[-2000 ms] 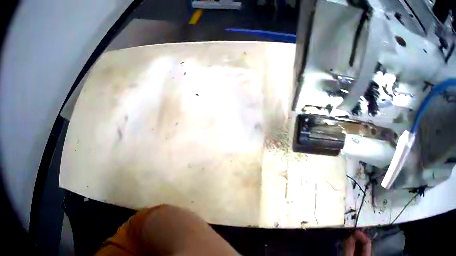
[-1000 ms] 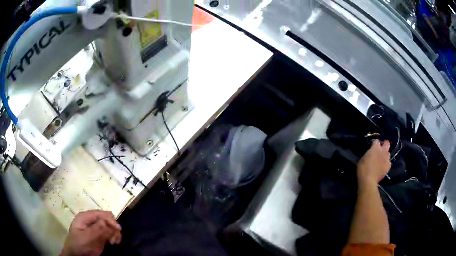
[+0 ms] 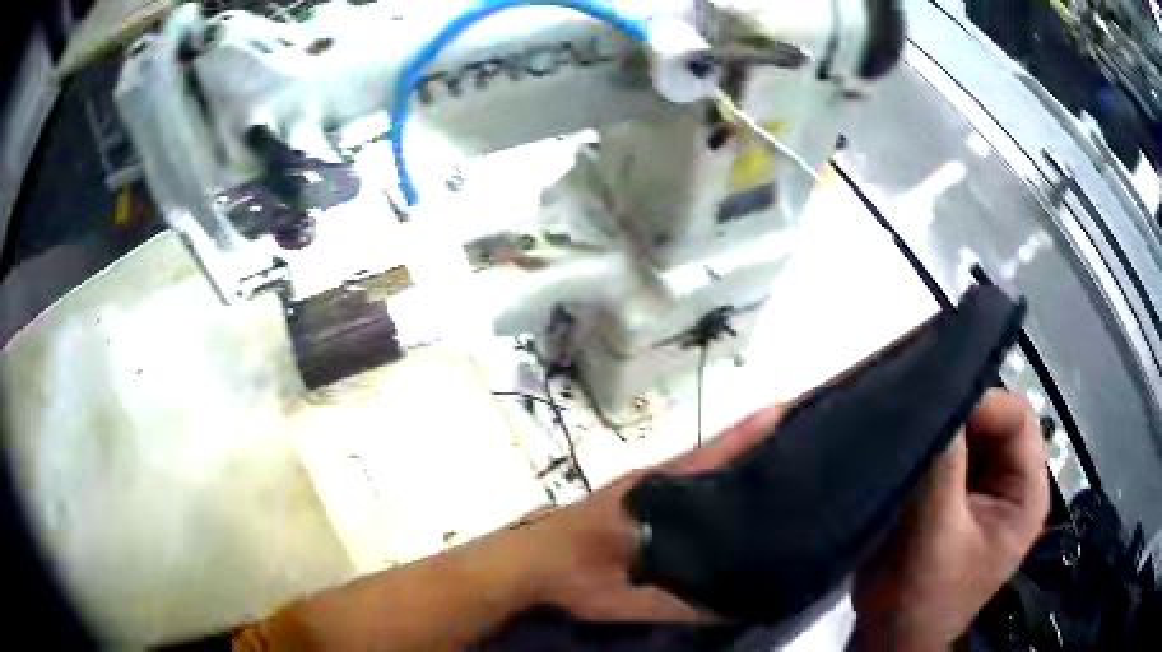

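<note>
A black fabric workpiece [image 3: 816, 478] is held up at the lower right, slanting from lower left to upper right, in front of the table's front edge. My right hand [image 3: 975, 522] grips its right side with bent fingers. My left hand [image 3: 707, 446] reaches in from the lower left behind the cloth; most of it is hidden by the cloth, and only part of its edge and the wrist show. A small pale metallic bit shows at the cloth's left end. The picture is blurred, so finer parts cannot be told.
The pale sewing machine head [image 3: 523, 83] stands behind, with a blue tube [image 3: 405, 115]. Its dark cylinder arm [image 3: 344, 341] lies over the cream tabletop [image 3: 140, 433]. Loose black threads [image 3: 561, 433] lie on the bed. A grey metal surface [image 3: 1019, 166] and more black cloth [image 3: 1109, 573] are at the right.
The view has swung right, then partly back toward the machine. My right hand has lifted black cloth from the pile at the right. My left hand, empty before, has come to the cloth.
</note>
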